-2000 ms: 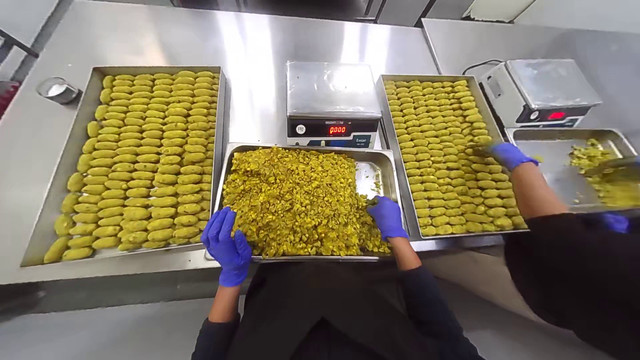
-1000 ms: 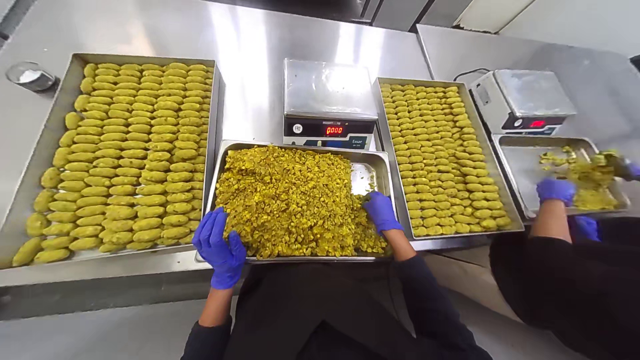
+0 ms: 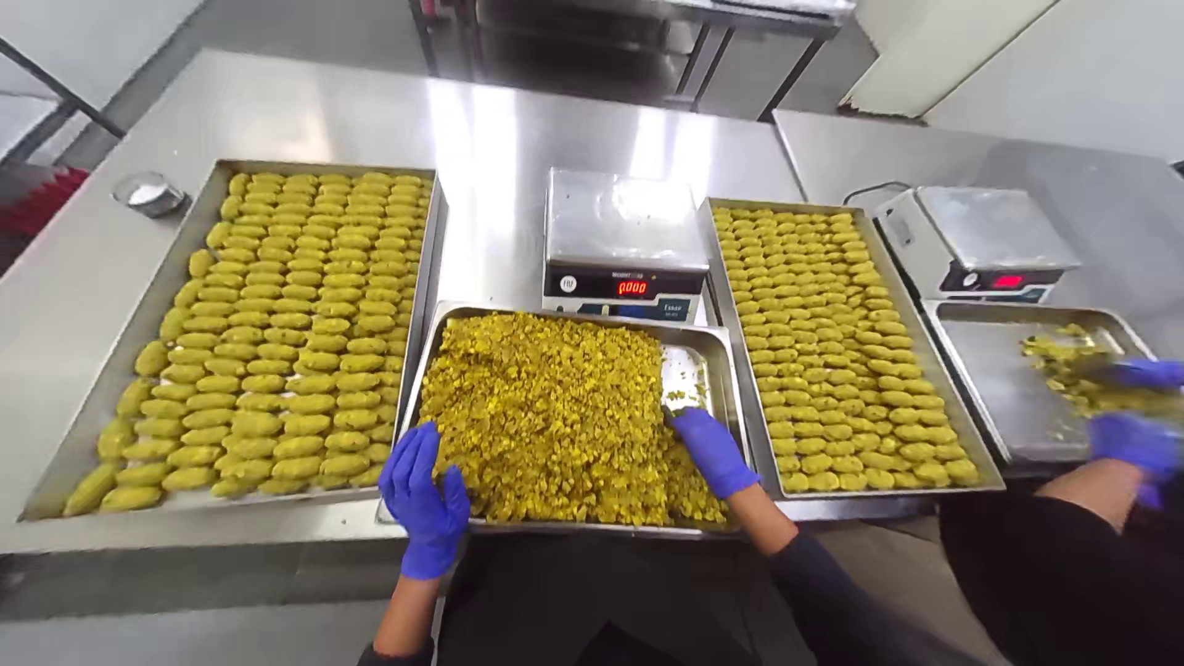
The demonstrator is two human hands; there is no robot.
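A steel tray [image 3: 731, 356] in front of me holds a broad heap of yellow-green chopped nut mixture [image 3: 555, 416]. My left hand [image 3: 428, 499], in a blue glove, rests at the tray's left rim beside the heap, its fingers apart and nothing in them. My right hand [image 3: 712, 450], gloved alike, reaches into the tray's right part, its fingertips at the heap's edge; whether they grip any mixture is hidden. Behind the tray stands a digital scale [image 3: 624, 222] with a bare plate and a lit red display.
Large trays of green oval pieces lie left [image 3: 425, 277] and right [image 3: 985, 467]. A small glass bowl [image 3: 150, 196] with white contents stands far left. At right, a co-worker's gloved hands [image 3: 1133, 444] work over another steel tray [image 3: 980, 388], below a second scale [image 3: 999, 227].
The co-worker's hands have moved from the oval pieces to the tray of mixture at far right. My hands stay in about the same places at my tray.
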